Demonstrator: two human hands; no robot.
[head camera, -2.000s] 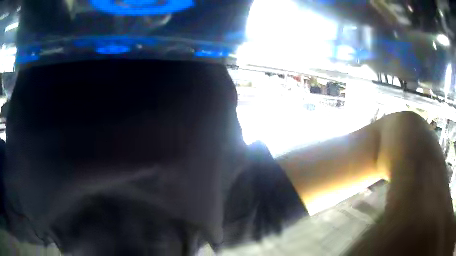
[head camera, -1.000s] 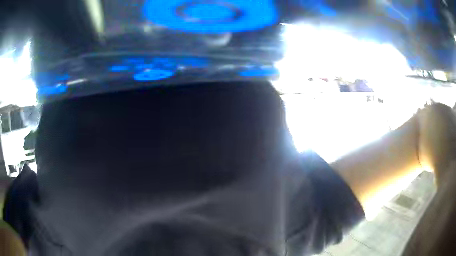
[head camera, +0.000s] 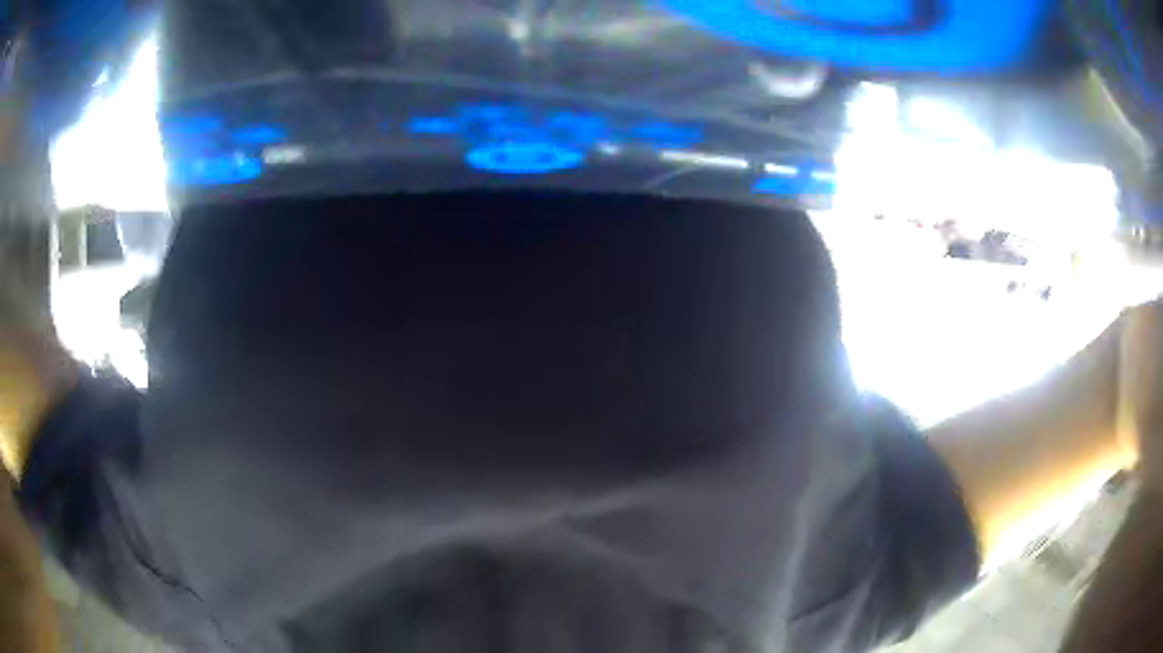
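A dark shirt on a torso (head camera: 497, 370) fills the middle of the view, close to the lens and blurred. Above it runs a dark glossy band (head camera: 383, 160) with bright blue marks. A larger blue ring shape (head camera: 880, 28) is cut off by the top edge. A bare bent arm (head camera: 1046, 440) comes out of the right sleeve, and part of another arm shows at the left edge. Whose arms they are, I cannot tell. Neither my left hand nor my right hand can be made out.
Glaring white light and blurred surfaces show on both sides of the torso. Small dark items (head camera: 988, 242) stand in the bright area at the right. Pale floor tiles (head camera: 1059, 568) show at the lower right.
The torso and the blue-marked band have shifted right in view and now sit nearly centred. The right arm has moved towards the right edge, and part of an arm shows at the left.
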